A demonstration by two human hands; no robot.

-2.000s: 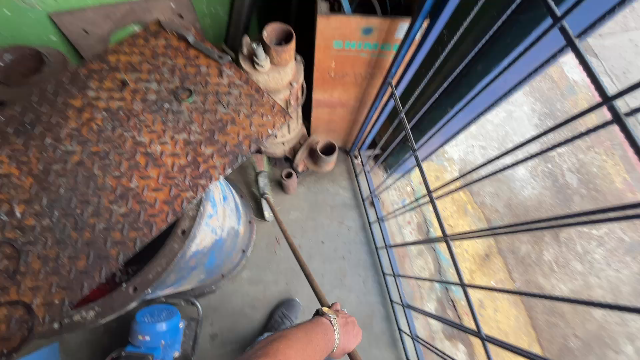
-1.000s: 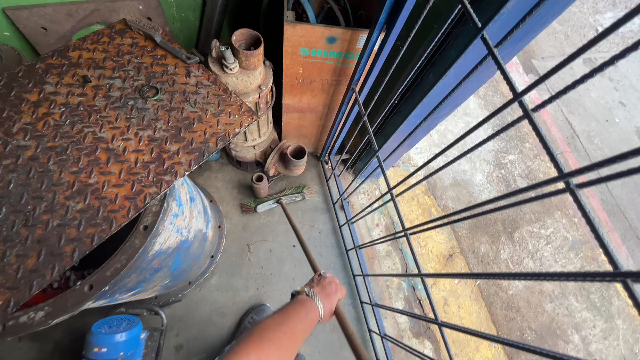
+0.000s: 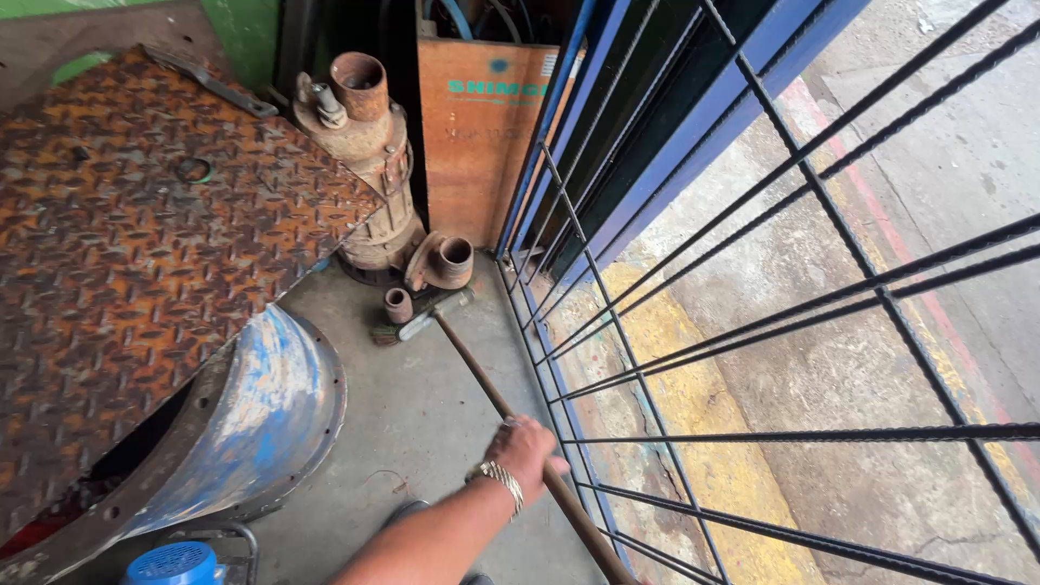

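My left hand (image 3: 524, 455), with a metal bracelet or watchband at its wrist, is closed around the wooden handle (image 3: 475, 374) of a broom. The handle slants from the bottom edge up to the left. The broom head (image 3: 418, 323) rests on the concrete floor, its bristles partly hidden, close against a short rusty pipe piece (image 3: 398, 305) and just below a rusty flanged pipe fitting (image 3: 447, 262). My right hand cannot be made out in the picture.
A rusty tread plate (image 3: 162, 211) lies over a blue-and-white flanged metal ring (image 3: 268, 406) at left. Behind the fittings stand a rusty pump (image 3: 378, 187) and a wooden crate (image 3: 479, 162). A black bar grille (image 3: 642, 374) runs along the right. A blue motor cover (image 3: 175, 562) is at bottom left.
The broom head has shifted from the left side of the short pipe to in front of it, beneath the flanged fitting. My left hand keeps its hold on the handle. The view has shifted.
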